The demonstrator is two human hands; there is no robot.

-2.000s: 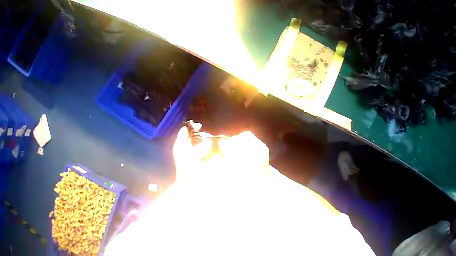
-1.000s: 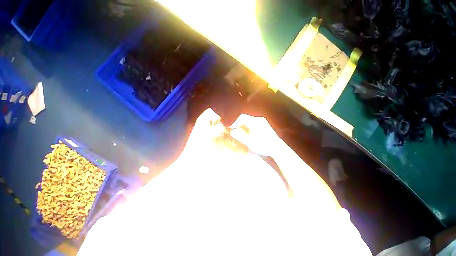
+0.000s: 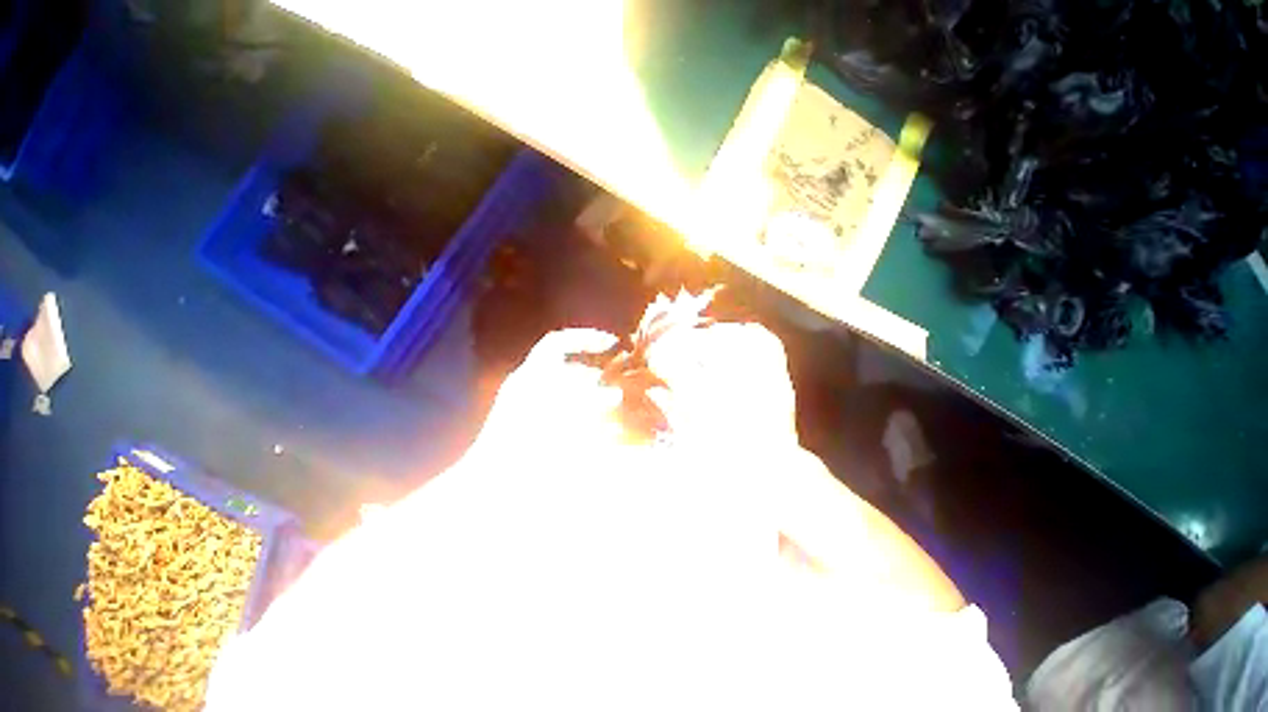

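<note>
My left hand [image 3: 545,397] and my right hand [image 3: 737,376] are close together in front of me, both badly overexposed. Between them is a moulded part [image 3: 640,373], brown and coppery in the glare, with pointed leaf-like edges standing up by the right hand's fingers. Both hands appear to grip it. The exact finger contact is lost in the white glare. The hands are below the bench edge, in front of the pale work pad [image 3: 837,170], which has yellow tape at two corners and dark specks on it.
A heap of black parts [image 3: 1085,181] lies on the green table [image 3: 973,348] at right. A blue crate [image 3: 299,313] with dark contents and a crate of tan pieces [image 3: 167,591] are at left. A glaring white area borders the pad. Another person's white sleeve [image 3: 1126,661] shows at lower right.
The view has shifted, then partly back. The hands have come up from a tighter, lower pose, and the part's pointed edges now show above the right fingers.
</note>
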